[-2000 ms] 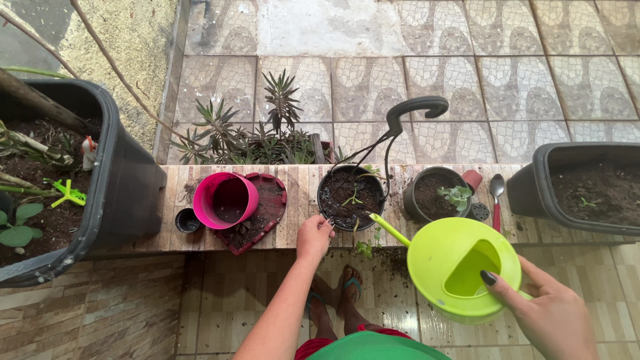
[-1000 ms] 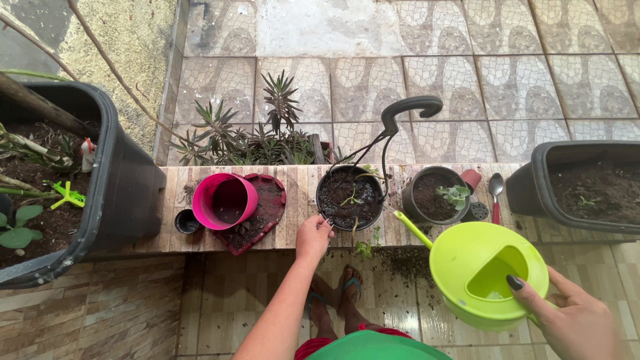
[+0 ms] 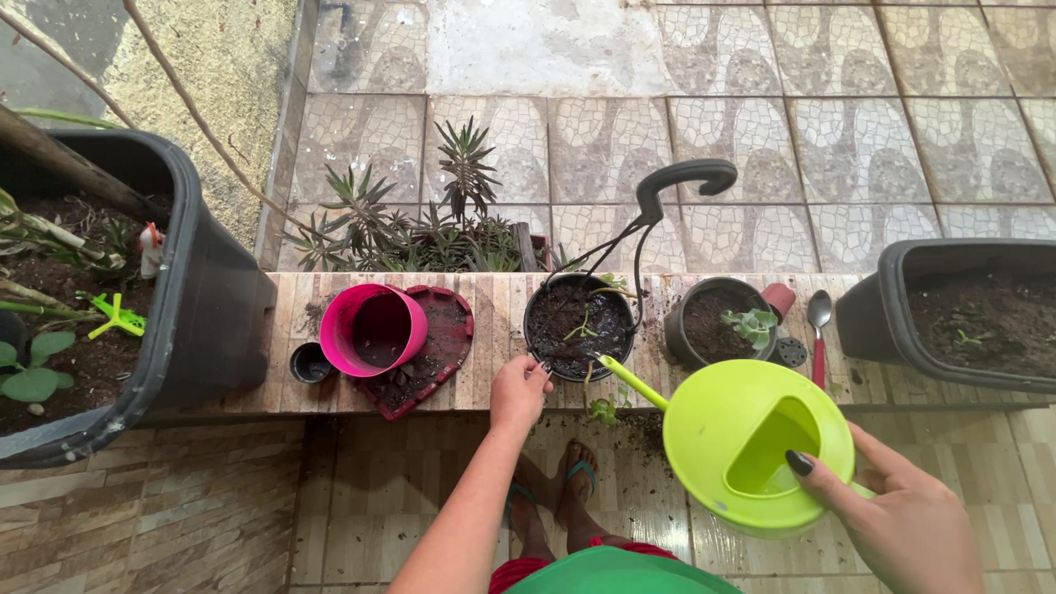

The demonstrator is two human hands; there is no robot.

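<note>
My right hand (image 3: 903, 503) grips a lime-green plastic watering can (image 3: 701, 429) at its right side, thumb on the rim of the opening. Its spout tip reaches the near right rim of a black hanging pot (image 3: 549, 346), where a little water shows. Wet dark soil and a small green sprout (image 3: 583, 326) are in that pot, and its hook hanger (image 3: 681, 177) stands up behind. At the pot's near left rim are the pinched fingers of my left hand (image 3: 520, 388); they seem to hold the rim. A leafy sprig (image 3: 606, 408) hangs over the near side.
Along the tiled ledge (image 3: 495, 330) stand a pink pot (image 3: 334, 330) on a red heart-shaped tray (image 3: 462, 330), a small black pot (image 3: 311, 363), a grey pot with a succulent (image 3: 751, 326) and a red-handled spoon (image 3: 818, 338). Large planters flank them at left (image 3: 206, 280) and right (image 3: 862, 309).
The watering can moved right and away from the pot, then came back left, its spout now at the pot's rim. My left hand has stayed at the near left rim.
</note>
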